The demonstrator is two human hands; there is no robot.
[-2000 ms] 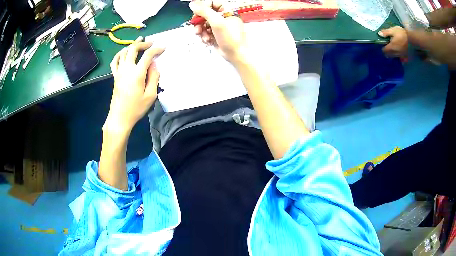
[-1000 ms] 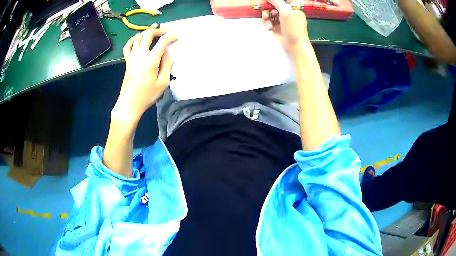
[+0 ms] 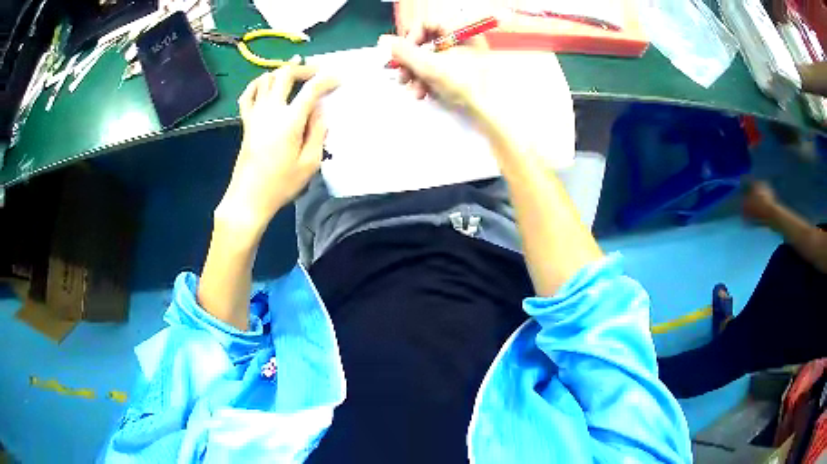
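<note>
A large white paper sheet lies over the bench edge and onto the lap. My right hand holds a red pen over the upper part of the sheet, its tip end low and near the paper. My left hand rests along the sheet's left edge with fingers apart, holding nothing that shows. Any writing on the sheet is too faint to read.
A dark smartphone and yellow-handled pliers lie left on the green bench. A red-orange tray and clear bag are at the back right. A blue stool and another person's arm are at right.
My right hand with the red pen has moved from the sheet to the tray edge, then back left over the sheet. The other person's arm has left the bench edge and hangs lower.
</note>
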